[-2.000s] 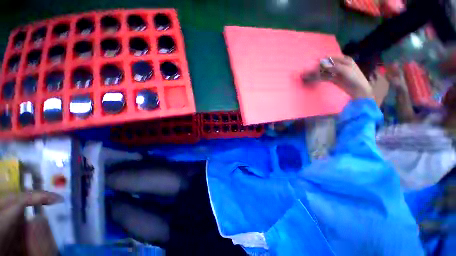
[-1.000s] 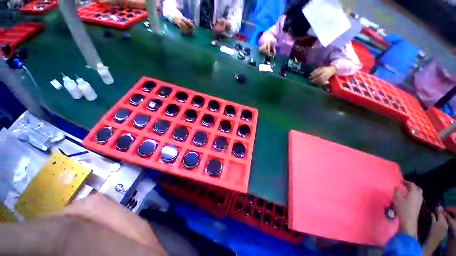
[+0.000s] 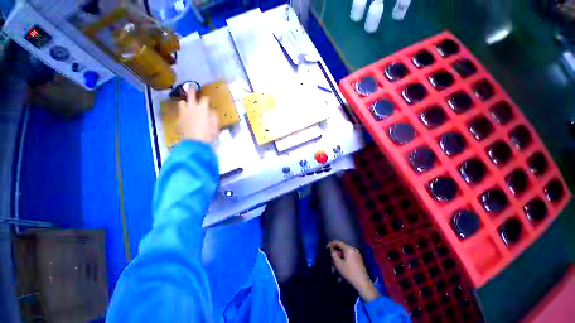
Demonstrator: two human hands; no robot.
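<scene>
My left hand (image 3: 199,118) reaches over the left side of the white machine (image 3: 252,170). Its fingertips are at the near edge of a round dark and silvery unit (image 3: 186,90), at the far end of the left yellow plate (image 3: 219,104). Whether they grip the unit is unclear. A second yellow plate (image 3: 268,120) lies to the right. My right hand (image 3: 351,268) is low over my lap, fingers curled; I cannot tell whether it holds anything. A red tray (image 3: 413,180) of round black units on the green bench has an unfilled pocket at its near corner.
A yellow-brass cylinder (image 3: 151,66) hangs beside the left plate, close to my left hand. A red button (image 3: 321,157) is on the machine's front edge. A controller (image 3: 60,50) stands at the upper left. Filled red crates (image 3: 416,265) sit below the bench. White bottles (image 3: 374,16) stand at the top.
The view has swung left to the machine. My left hand has reached the round unit above the left plate. My right hand has left the pink pad and is now over my lap.
</scene>
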